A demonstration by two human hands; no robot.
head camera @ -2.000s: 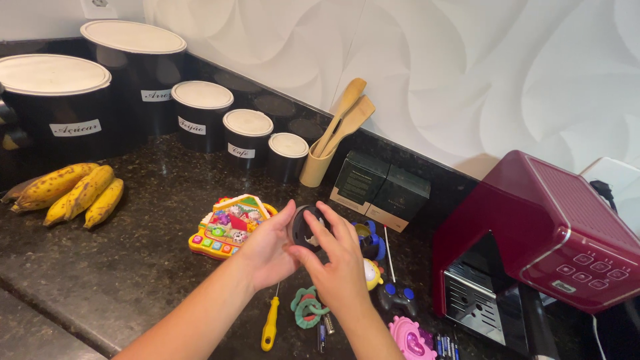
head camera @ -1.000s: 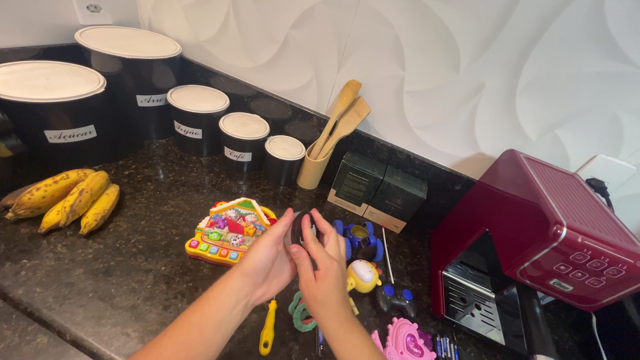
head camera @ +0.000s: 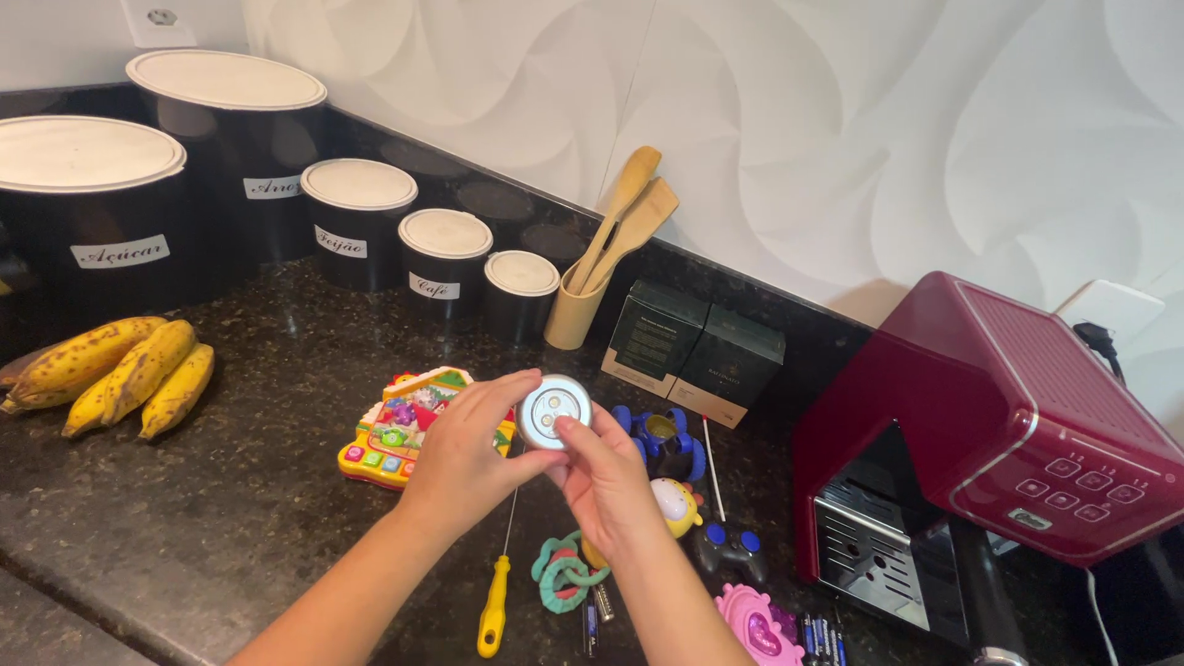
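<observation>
Both my hands hold up a small round puck light, silver-rimmed (head camera: 554,413), its face with small LEDs turned to me. My left hand (head camera: 467,449) grips its left edge between fingers and thumb. My right hand (head camera: 606,472) holds it from the right and below, the thumb on its face. Behind my left hand is a colourful toy with buttons (head camera: 384,435), partly hidden. Below the hands lie a yellow-handled screwdriver (head camera: 493,606) and teal toy rings (head camera: 560,578). Right of my right hand are a blue-wheeled toy (head camera: 671,444) and a yellow toy (head camera: 678,504).
Bananas (head camera: 129,370) lie at left, before lidded black canisters (head camera: 444,268). A utensil holder (head camera: 573,314) and dark boxes (head camera: 689,351) stand at the back. A red coffee machine (head camera: 999,416) stands right. Nearby are a black controller (head camera: 731,550), a pink toy (head camera: 758,624) and several batteries (head camera: 821,638).
The round light has been turned: its dark side showed earlier, and its silver-rimmed face shows now. Both hands have stayed on it.
</observation>
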